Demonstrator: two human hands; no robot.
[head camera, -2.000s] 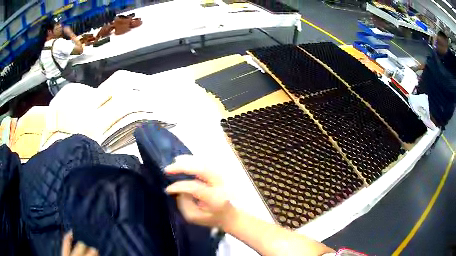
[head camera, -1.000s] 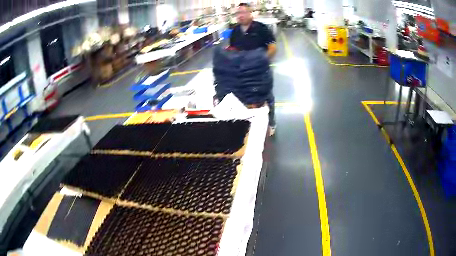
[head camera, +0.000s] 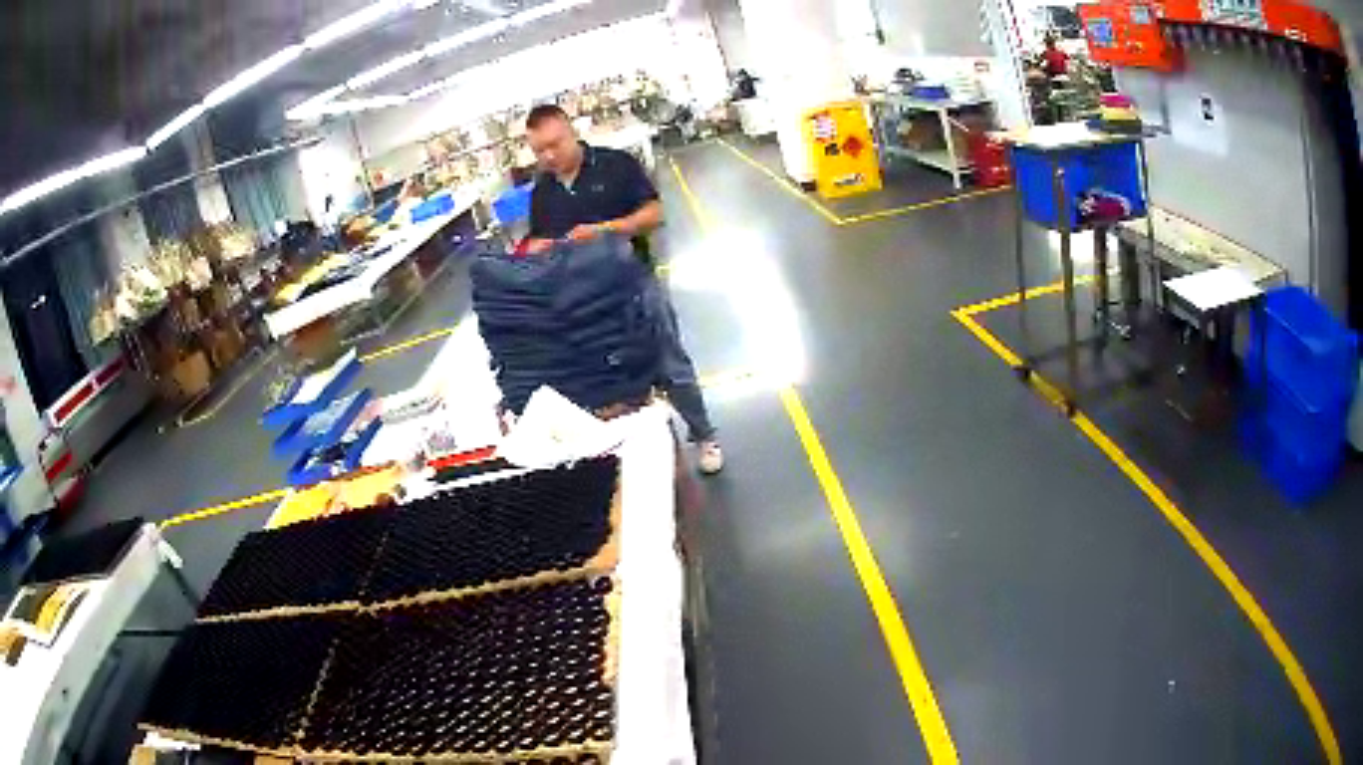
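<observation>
Neither of my hands is in the picture. Nearest in front of me, dense rows of small round-ended dark parts (head camera: 478, 658) lie on tan cardboard sheets (head camera: 359, 608) on the long white-covered table (head camera: 653, 598). A tall stack of dark navy fabric pieces (head camera: 568, 324) stands at the far end of this table; I cannot tell from here what the pieces are. A white sheet (head camera: 556, 429) lies in front of the stack.
A person (head camera: 598, 194) stands behind the stack, hands on its top. Blue trays (head camera: 322, 419) are left of the table. Yellow lane lines (head camera: 852, 538) mark the grey floor at right. Blue bins (head camera: 1297, 389) and a wheeled rack with a blue bin (head camera: 1079, 187) stand at far right.
My view has swung up and right from the bags. My hands, earlier on a navy bag, are out of the picture. The person's hands now show on the stack.
</observation>
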